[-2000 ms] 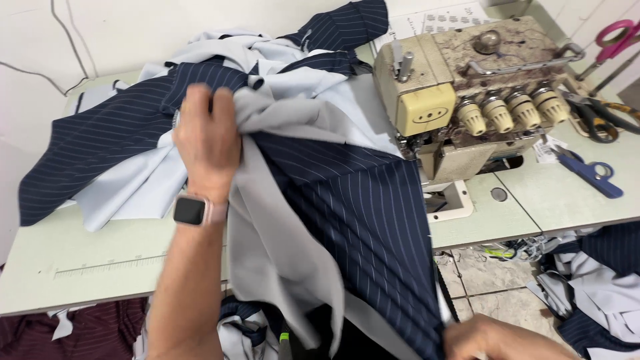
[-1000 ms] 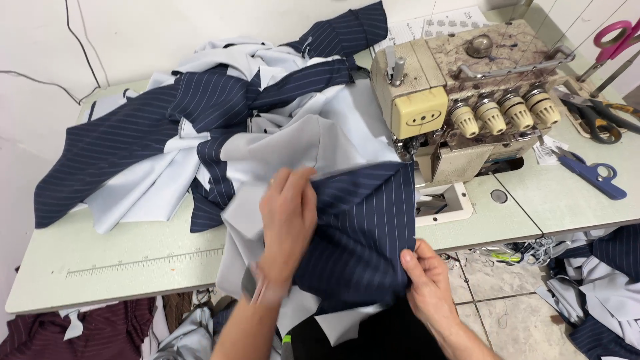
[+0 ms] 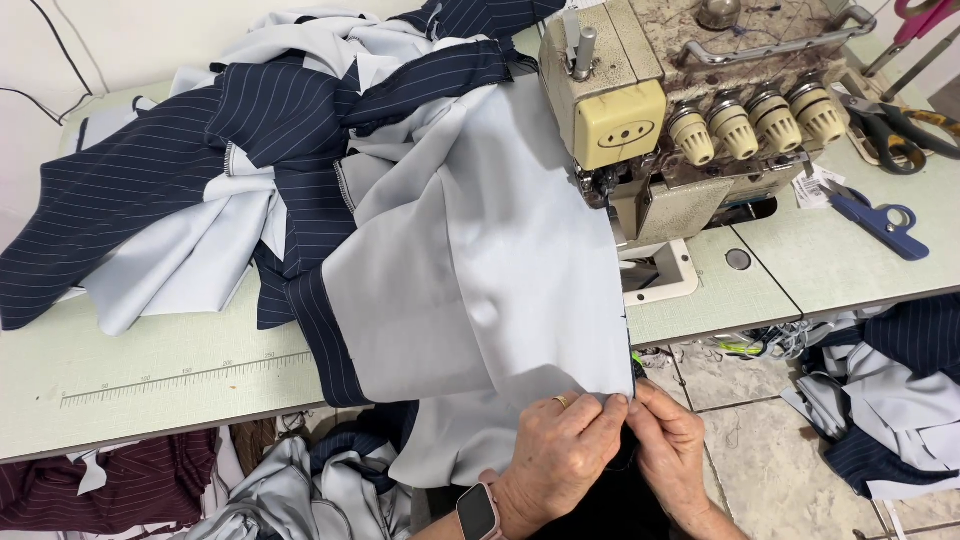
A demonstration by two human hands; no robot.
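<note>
A light grey lining fabric piece (image 3: 525, 247) spreads over the table's front edge, with a navy pinstriped strip (image 3: 322, 337) along its left side. My left hand (image 3: 566, 442), wearing a ring and a watch, pinches its lower right corner. Close beside it, my right hand (image 3: 667, 442) pinches the same edge between thumb and fingers. The fabric's right edge runs up to the needle area of the overlock sewing machine (image 3: 619, 127). Navy pinstriped garment parts (image 3: 150, 187) lie bunched on the left. What lies under the grey layer is mostly hidden.
Blue thread snips (image 3: 881, 225) and black-handled scissors (image 3: 900, 135) lie right of the machine. Pink-handled scissors (image 3: 919, 22) stand at the upper right. Fabric heaps, one navy and grey (image 3: 892, 390), one maroon (image 3: 112, 480), lie below the table (image 3: 187, 397) edge.
The navy pinstriped panel that faced up between my hands is covered by the grey layer now. My left hand has moved down and right, so both hands are together at the corner.
</note>
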